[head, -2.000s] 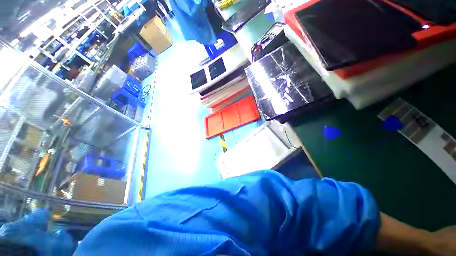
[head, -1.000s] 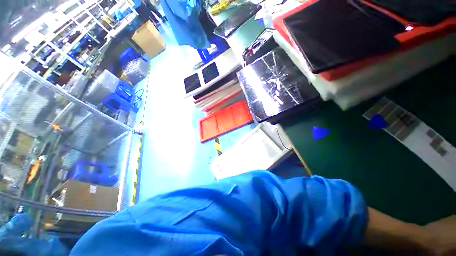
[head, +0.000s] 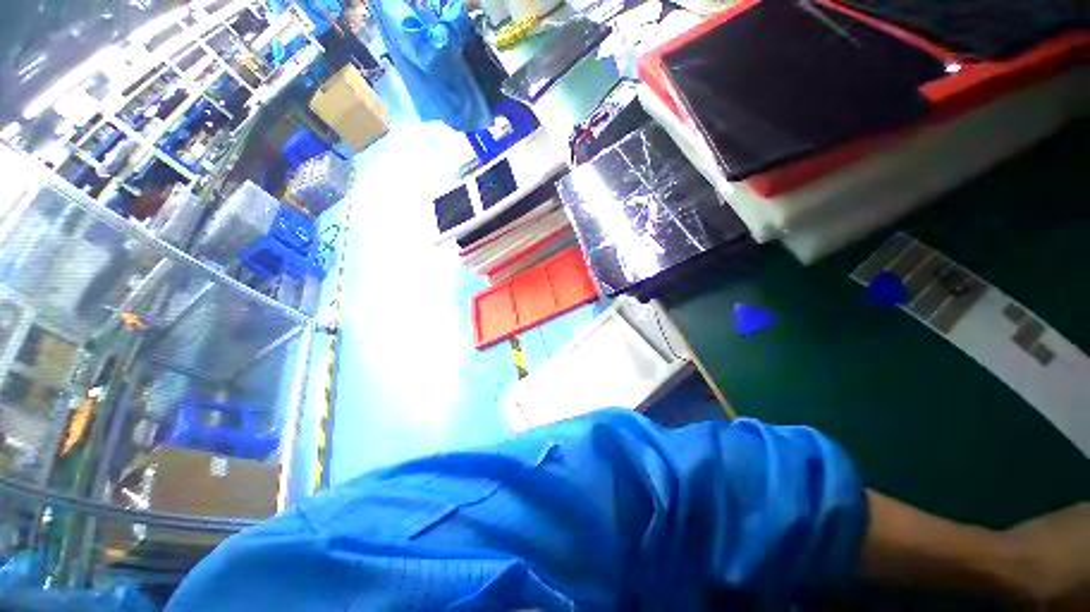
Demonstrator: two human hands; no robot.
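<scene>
My left arm in a blue sleeve crosses the bottom of the view. The bare wrist and the back part of my left hand [head: 1058, 556] show at the lower right edge. The fingers are cut off, so what they hold cannot be seen. My right hand is out of the picture. Two blue picks lie above my forearm: one [head: 753, 318] on the green mat [head: 795, 383], the other [head: 886, 289] on the upper end of a white label sheet [head: 1016, 353] with grey squares.
A black tablet [head: 789, 84] lies in a red tray on white foam [head: 825, 227]. A shiny wrapped stack [head: 651, 209] stands left of it. Beyond the bench are an empty red tray [head: 534, 299], a white box [head: 586, 377], a person in a blue smock [head: 436, 60] and a mesh enclosure [head: 144, 347].
The bench items and my sleeve have shifted left in the view, and slightly more of my left hand shows. The picks and label sheet keep their places relative to each other.
</scene>
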